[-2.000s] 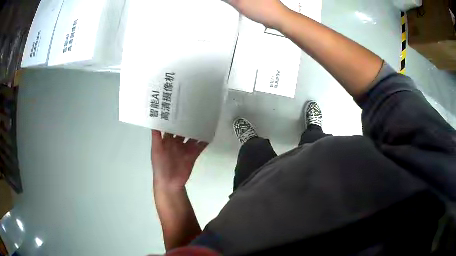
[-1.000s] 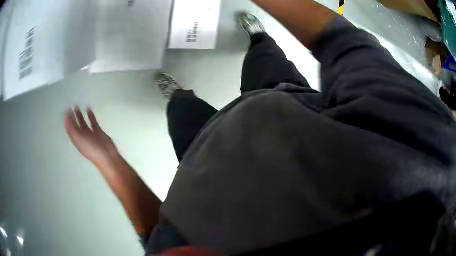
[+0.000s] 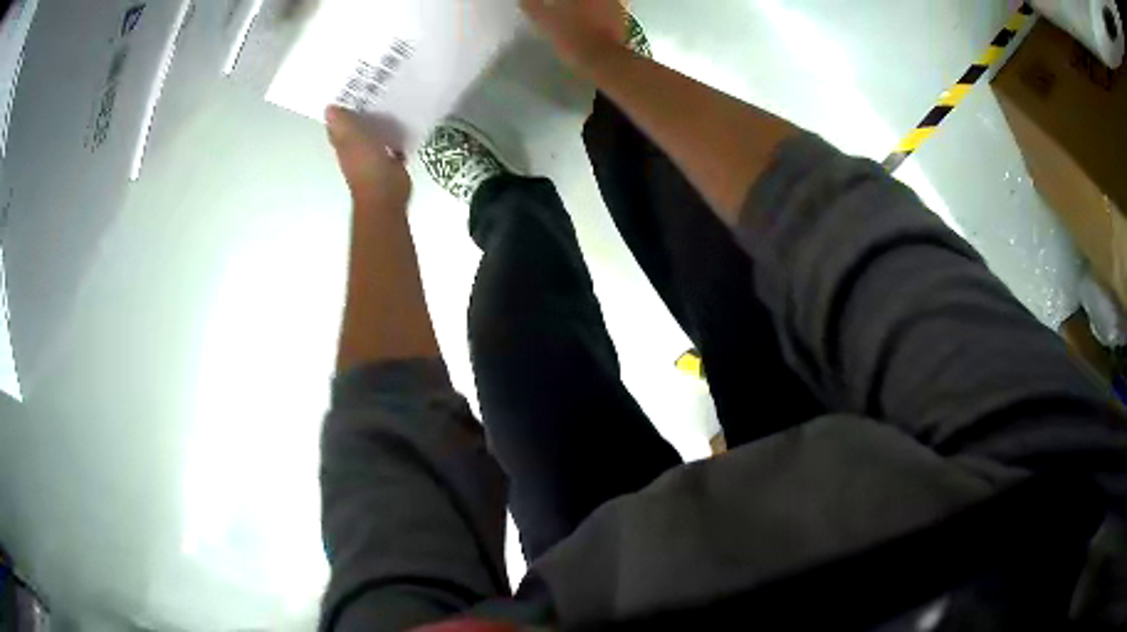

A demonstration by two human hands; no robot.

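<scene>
A white camera box [image 3: 402, 56] with blurred dark lettering is at the top centre, partly cut off by the picture's top edge. My left hand [image 3: 368, 151] is at its near left corner, fingers against the lower edge. My right hand [image 3: 581, 27] is at its right side, partly cut off at the top. The box is between my two hands, above the floor near my shoe. Whether its underside touches anything is hidden.
More white boxes [image 3: 93, 93] stand at the upper left. A patterned shoe [image 3: 460, 161] is just below the held box. Yellow and black floor tape [image 3: 962, 89], a brown carton [image 3: 1060, 124] and a white film roll [image 3: 1088, 25] are at the right.
My left hand was open and empty over the floor one second ago; it is now at a white box. Both hands are now on this box. The view has turned, showing tape and cartons at right.
</scene>
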